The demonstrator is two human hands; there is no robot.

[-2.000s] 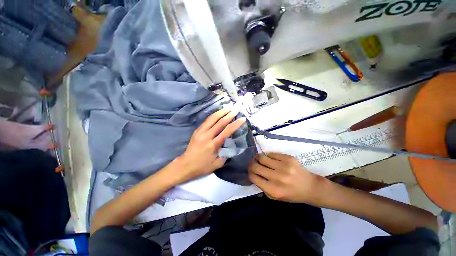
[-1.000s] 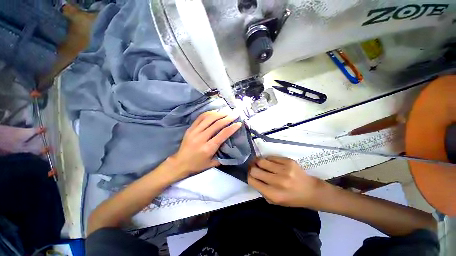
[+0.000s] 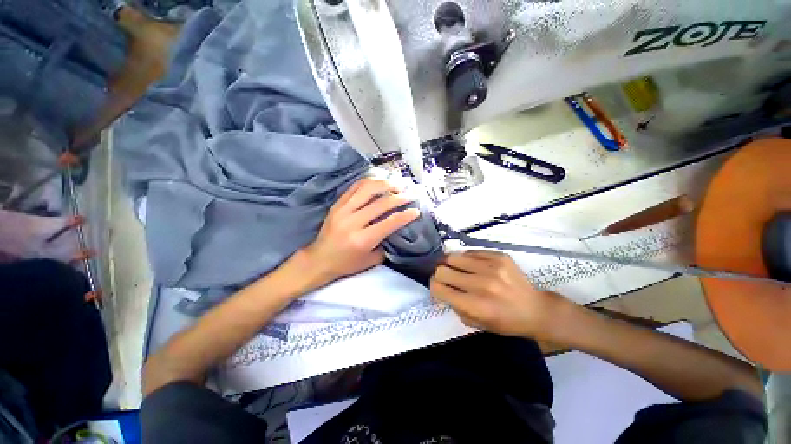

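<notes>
Grey-blue garment fabric lies heaped left of the needle and runs under it. My left hand lies on the fabric just left of the presser foot, fingers pressing it down. My right hand pinches the fabric edge in front of the foot. Glare hides the needle point. A narrow grey binding tape runs from the orange tape reel at right to the foot. The white sewing machine head stands above.
Black thread snips and blue-orange snips lie behind the foot, with a yellow item beyond. A brown-handled awl lies near the reel. Ruler marks run along the table's front edge. Another person's arm shows at upper left.
My right hand has moved slightly up, closer to the foot. The dark fabric edge between my hands has been drawn toward the foot. The view has shifted a little.
</notes>
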